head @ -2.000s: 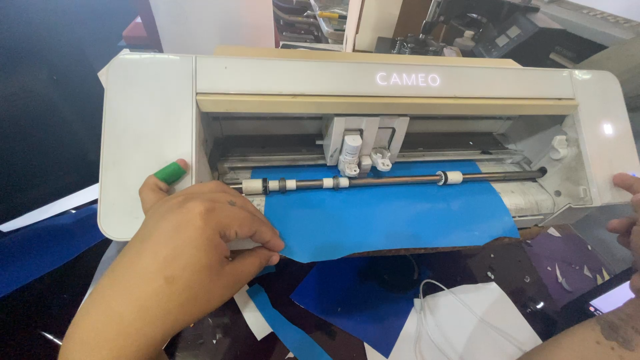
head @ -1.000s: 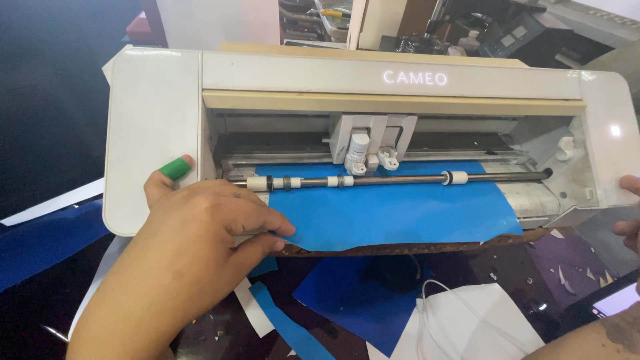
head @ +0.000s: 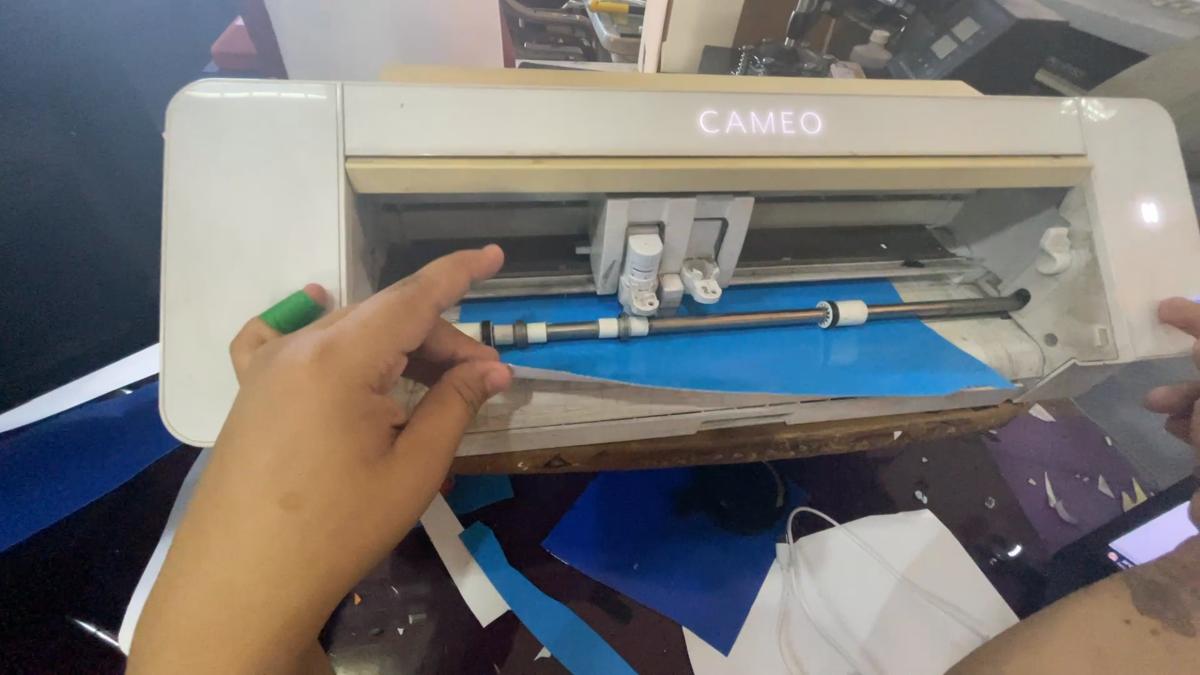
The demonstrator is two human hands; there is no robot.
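Note:
A white Cameo cutting machine (head: 581, 122) spans the view, its logo lit. Under its metal roller bar (head: 750, 321) lies a bright blue vinyl sheet (head: 750, 361), whose front edge lifts slightly. My left hand (head: 375, 375) pinches the sheet's front left corner between thumb and a finger, with the index finger pointing up and green tape (head: 292, 311) around one finger. The white tool carriage (head: 670, 253) stands behind the bar, over the sheet. At the right edge, my right hand (head: 1179, 375) is partly cut off, a fingertip at the machine's right end panel.
Below the machine lie a dark blue sheet (head: 656, 553), a blue strip (head: 544, 600), white paper (head: 872, 600) with a white cable (head: 792, 581), and purple material (head: 1059, 469) with scraps. A lit screen (head: 1158, 539) shows at lower right.
The blue sheet has drawn back into the machine, so less of it shows in front of the bar. My left index finger has lifted away from the corner. My right hand stays at the right end.

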